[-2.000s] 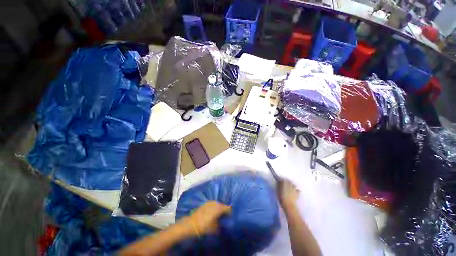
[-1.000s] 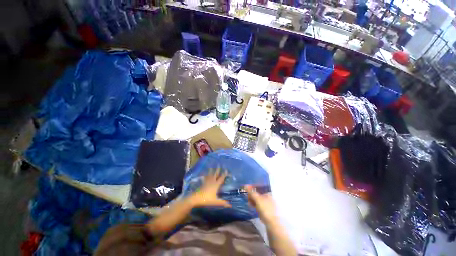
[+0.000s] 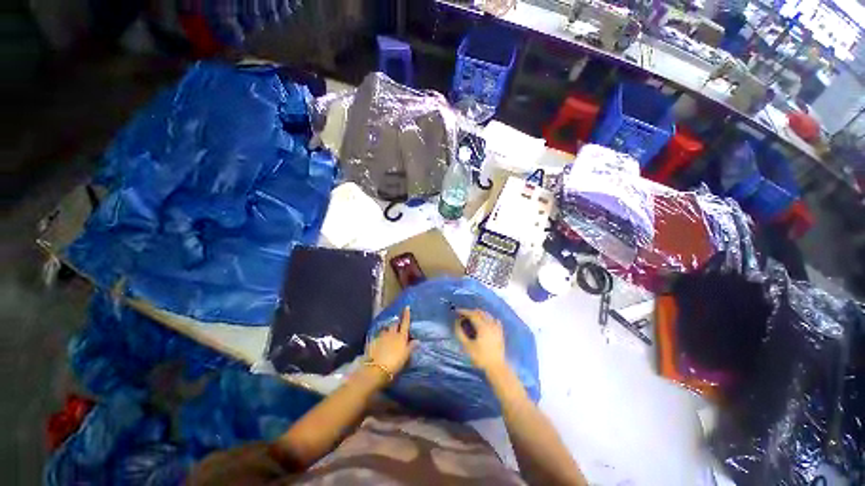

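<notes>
A filled blue plastic bag (image 3: 436, 365) lies on the white table right in front of me. My left hand (image 3: 391, 344) rests on its left part with the fingers spread, pressing on the film. My right hand (image 3: 481, 340) is on the upper right of the bag, closed around a dark marker pen (image 3: 468, 327) whose tip end is near the bag's surface. Whether there is a mark on the bag cannot be told. A smartphone (image 3: 406, 270) lies on brown card (image 3: 433, 251) just behind the bag.
Left are a polybagged dark garment (image 3: 325, 308) and a blue plastic heap (image 3: 213, 195). Behind stand a water bottle (image 3: 455, 188), a calculator (image 3: 493, 257) and a polybagged grey-brown garment (image 3: 398, 138). Right are folded garments (image 3: 607, 201), a dark ring (image 3: 595, 278) and dark polybagged garments (image 3: 797, 380).
The blue bag now lies flatter and nearer the phone. My right hand has moved from the table onto the bag with the pen. My left hand has shifted from gripping the bag to resting on it.
</notes>
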